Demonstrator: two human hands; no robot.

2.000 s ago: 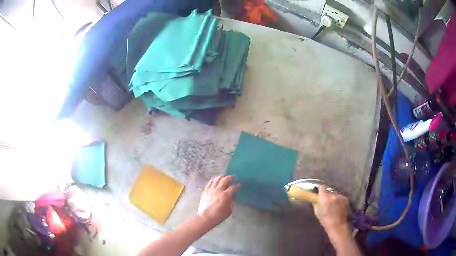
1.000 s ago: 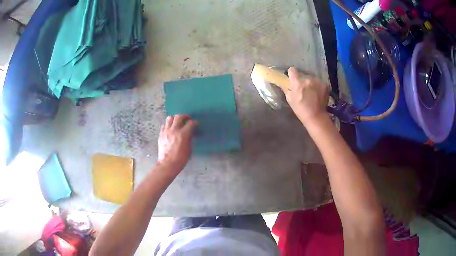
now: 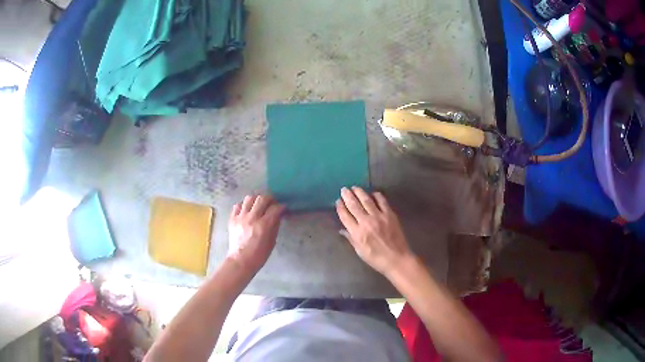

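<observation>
A near-square green pocket piece (image 3: 318, 152) lies flat on the pressing table in front of me. My left hand (image 3: 254, 228) touches its lower left corner and my right hand (image 3: 369, 223) touches its lower right corner, with the fingers on the near edge. Whether the fingers pinch the cloth is hard to see. The silver iron (image 3: 433, 132) with a pale yellow handle rests on the table to the right of the piece, with no hand on it. The mustard-yellow template (image 3: 179, 235) lies apart at the left.
A pressed green piece (image 3: 92, 228) lies at the table's left edge. A loose stack of green cloth (image 3: 170, 60) is at the far left. The iron's cord (image 3: 514, 150) and a tan hose (image 3: 581, 106) run right, by a purple basin (image 3: 614, 152) and bottles.
My right hand has let go of the iron, now standing on the table, and has moved to the green piece's near right corner. My left hand has moved down to the near left corner.
</observation>
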